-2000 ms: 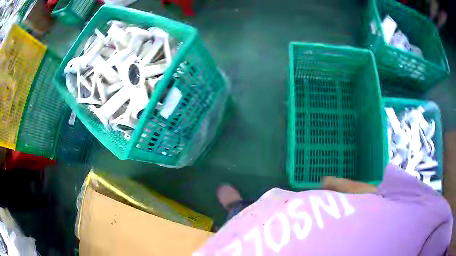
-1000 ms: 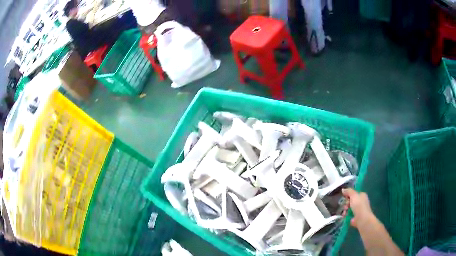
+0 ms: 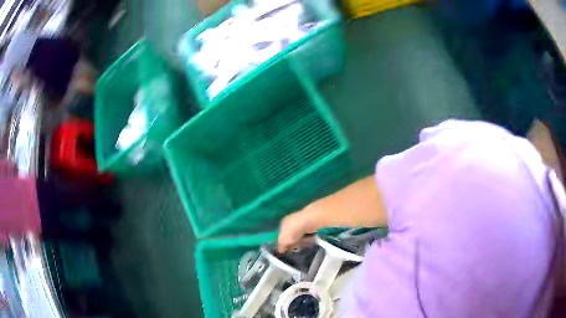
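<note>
A green crate [image 3: 206,279] of white plastic collar-and-handle parts [image 3: 256,292] is at the bottom centre, cut off by the picture's edge. One part shows a ring with a dark centre. My bare right hand [image 3: 296,230] reaches in from the right. It is closed over the crate's upper rim, its fingertips down inside beside the white parts; the exact grip is blurred. The purple sleeve hides the crate's right side. My left hand is not in view.
An empty green crate [image 3: 233,146] stands just above my hand. Behind it is a green crate of white parts [image 3: 248,43]. Another holding white items [image 3: 105,124] is at left, near a red stool [image 3: 73,149] and a blurred person [image 3: 53,65]. A yellow crate edge [image 3: 378,5] shows at top.
The view has swung right, so the filled crate now lies at the bottom and the empty crate near the middle. My right hand stays at the filled crate's edge. The white-gloved fingers have left view.
</note>
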